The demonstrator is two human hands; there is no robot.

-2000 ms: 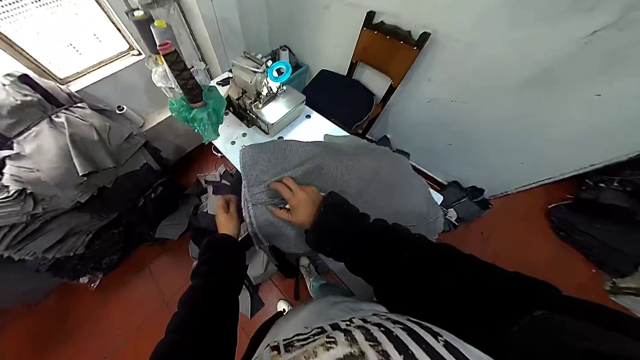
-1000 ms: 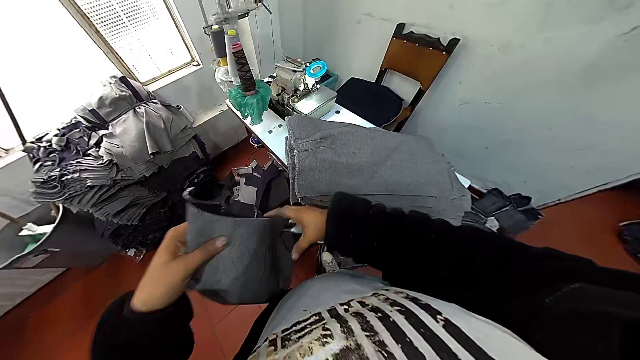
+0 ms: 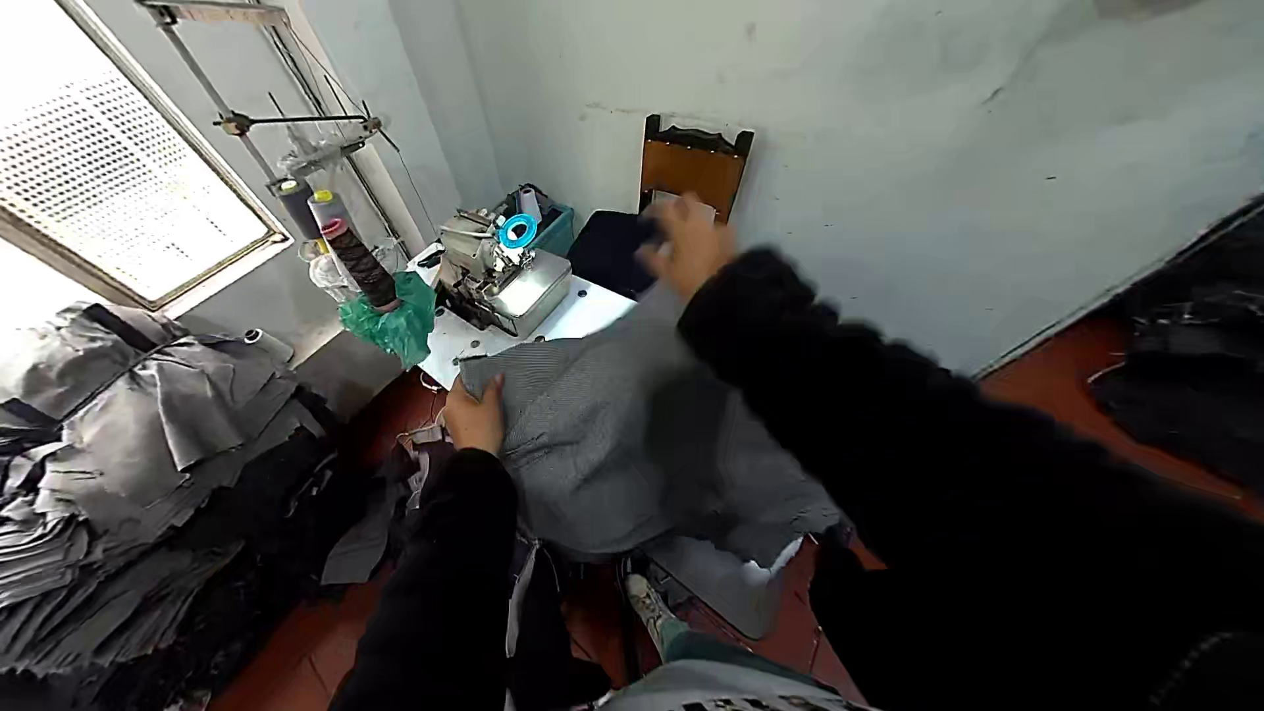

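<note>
Grey knit fabric (image 3: 592, 444) lies over the front of the white sewing table (image 3: 459, 339) and hangs down its near side. My left hand (image 3: 476, 415) pinches the fabric's left corner between thumb and fingers. My right hand (image 3: 688, 242), blurred, is raised above the fabric's far right part with its fingers spread; nothing shows in it. Behind the fabric stands an overlock sewing machine (image 3: 504, 272) with a blue ring on it. Left of the machine are thread cones (image 3: 357, 262) and a green plastic bag (image 3: 395, 321).
A tall pile of grey cut fabric (image 3: 168, 415) stands at the left below the window. A wooden chair (image 3: 693, 163) and a dark cushion (image 3: 612, 252) are behind the table. A teal bin (image 3: 558, 232) sits beside the machine. Dark fabric (image 3: 1185, 365) lies at the far right.
A second ago both hands held a dark grey piece near my body; it is no longer in them. My left hand has moved to the fabric's corner, my right hand out over the table.
</note>
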